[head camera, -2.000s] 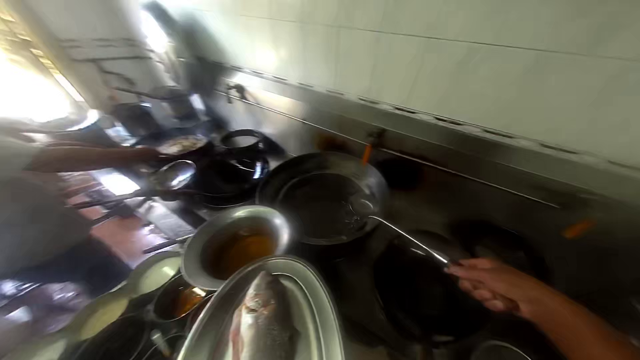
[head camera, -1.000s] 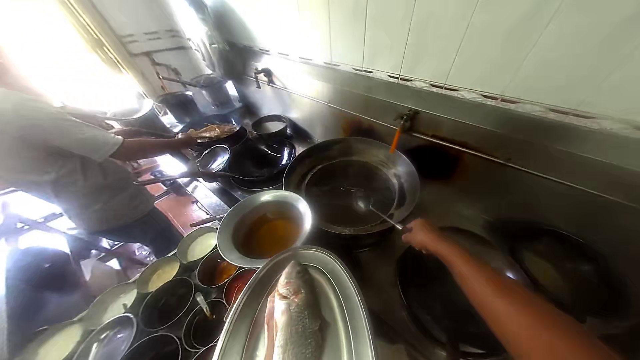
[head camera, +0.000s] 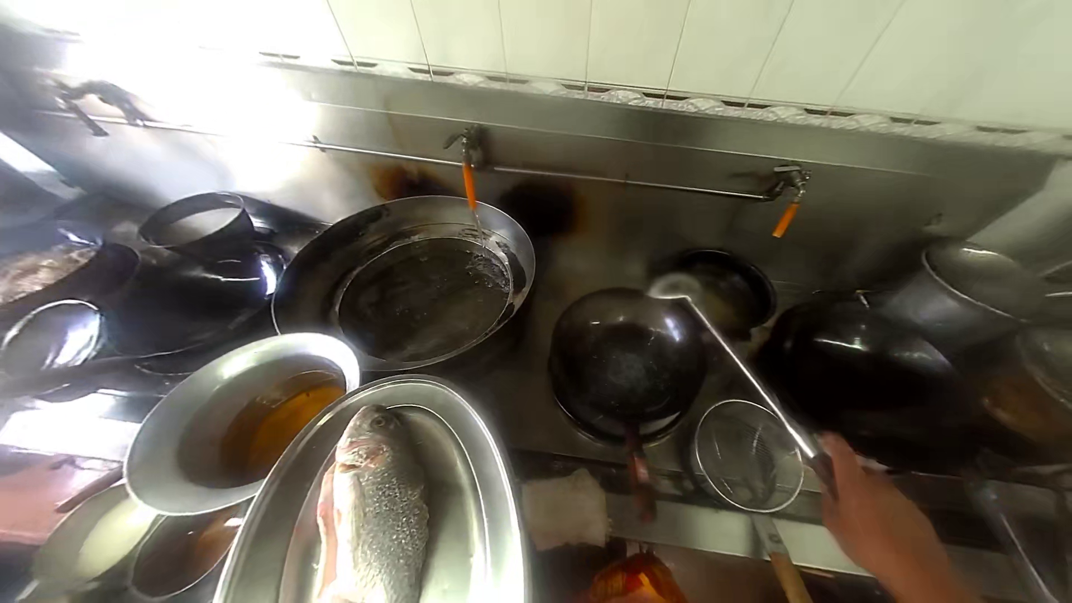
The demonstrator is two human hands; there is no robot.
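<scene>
My right hand (head camera: 871, 502), at the lower right, grips the handle of a long metal ladle (head camera: 745, 368), whose bowl is over a dark round pot behind a wok. A whole raw fish (head camera: 381, 511) lies on an oval metal platter (head camera: 494, 502) at the bottom centre. My left hand does not show. Left of the platter stands a metal bowl (head camera: 188, 427) of amber liquid. A large wok (head camera: 402, 285) of dark liquid, with a stream falling into it from an orange-handled tap (head camera: 469, 172), sits behind the platter. A wire strainer (head camera: 749, 456) lies beside my right hand.
A smaller wok (head camera: 628, 356) with a red-brown handle stands at centre right, a folded cloth (head camera: 567, 509) in front of it. More dark woks (head camera: 854, 368) and a metal pot (head camera: 980, 276) are at the right. Another pan (head camera: 50, 272) with food is at the far left.
My right hand and the ladle have moved right, from the large wok to over the pot behind the smaller wok. The view has swung right, and the other person's body has left it.
</scene>
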